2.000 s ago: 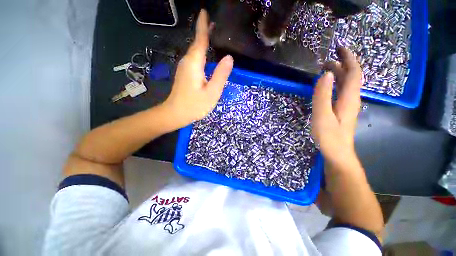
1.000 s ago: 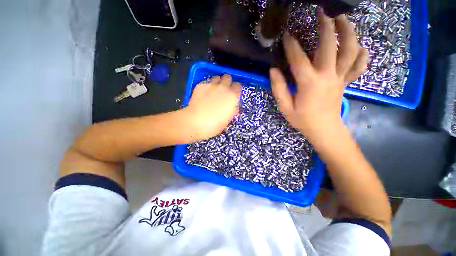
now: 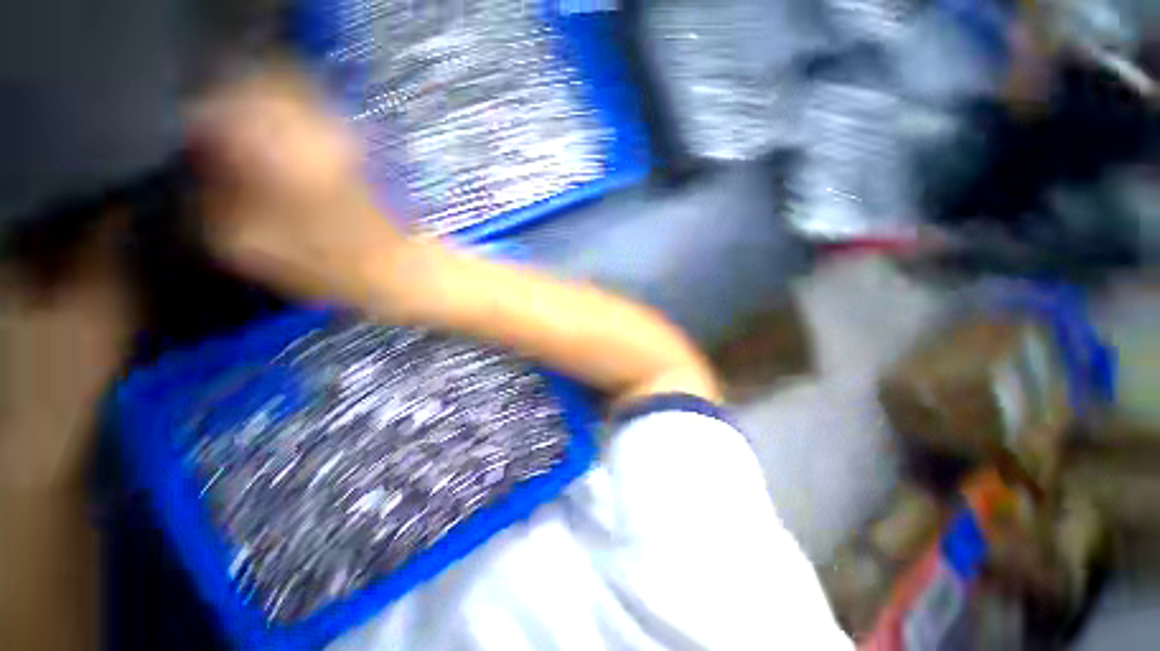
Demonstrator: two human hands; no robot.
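The frame is strongly blurred by camera motion. The near blue tray (image 3: 515, 504) lies in front of my body, full of small shiny metal cylinders (image 3: 382, 464). My right hand (image 3: 274, 172) is beyond this tray's back edge, over the dark base, left of the far blue tray (image 3: 623, 121). Its fingers are smeared, and I cannot tell whether they hold anything. The far tray also holds many small shiny parts. My left hand is not in view.
Pale translucent bags or tubs (image 3: 846, 159) stand beyond the far tray at upper right. The black bench top (image 3: 687, 248) shows between. At right, below bench level, are a brown box-like thing (image 3: 960, 388) and an orange and blue item (image 3: 948, 560), all blurred.
The view has swung to the right, so the trays now appear further left and tilted. My left hand, the keys and the phone have left the picture. My right hand now appears at upper left.
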